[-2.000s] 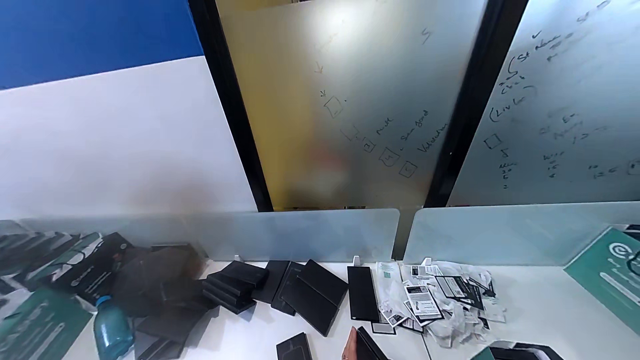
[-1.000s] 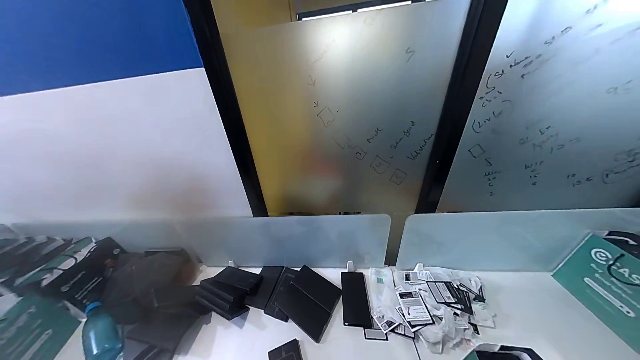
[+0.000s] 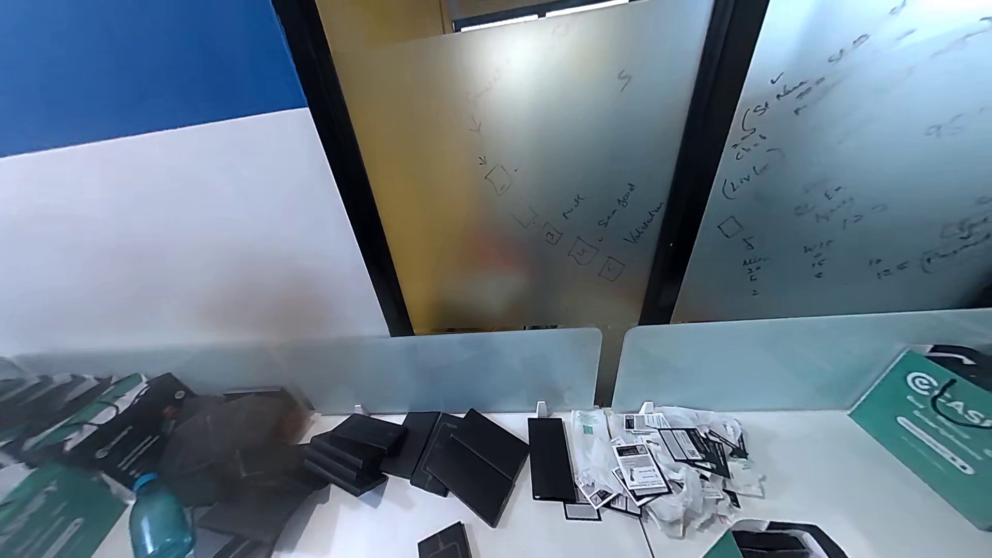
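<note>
Neither of my hands shows in the head view at this moment. Several flat black boxes [image 3: 480, 465] lie overlapping on the white table, beside a small stack of black boxes [image 3: 353, 453]. To their right is a long black box [image 3: 551, 459], and next to it a heap of clear plastic bags with printed black-and-white cards [image 3: 640, 467]. A smaller black box [image 3: 445, 542] is cut off by the bottom edge. A teal bottle [image 3: 160, 518] stands at the lower left.
Green and black paper bags [image 3: 128, 422] crowd the left side. A green bag [image 3: 926, 434] stands at the far right, and an opened one [image 3: 775, 540] at the bottom edge. Low frosted dividers [image 3: 465, 370] line the table's back, with a marked glass partition [image 3: 542, 170] behind.
Two seconds ago something skin-coloured, perhaps fingertips, showed at a dark object at the bottom edge; both are out of view now. The boxes and cards lie as before.
</note>
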